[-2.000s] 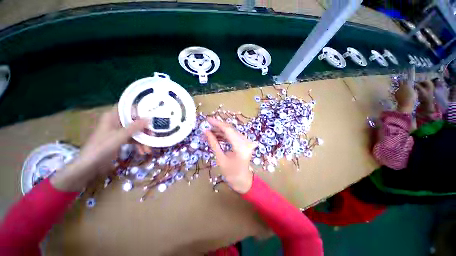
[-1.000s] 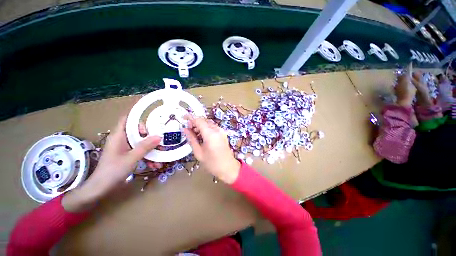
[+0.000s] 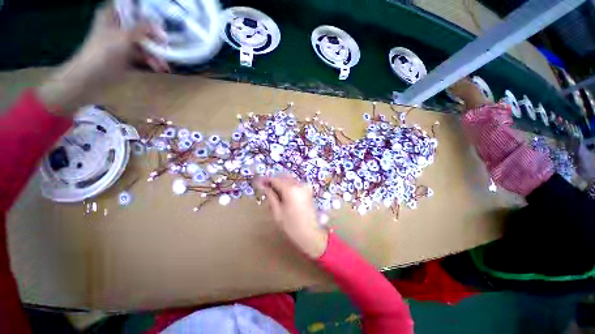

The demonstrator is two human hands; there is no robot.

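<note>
A round white housing, blurred, is in my left hand at the top left, over the near edge of the green belt. Its upper part is cut off by the picture's edge. My right hand is at the front edge of a tangled pile of wired discs, fingertips close together among the discs. Whether it grips a disc cannot be told. Another white housing with a black module lies on the bench at the left.
The dark green belt behind the bench carries several spaced housings. A grey post crosses the upper right. Another person's checked sleeve reaches towards the belt at the right. Small pale bits lie below the left housing.
My left hand has carried the housing up and left to the belt. My right hand has left the housing and moved down to the pile. The other person's arm now reaches to the belt.
</note>
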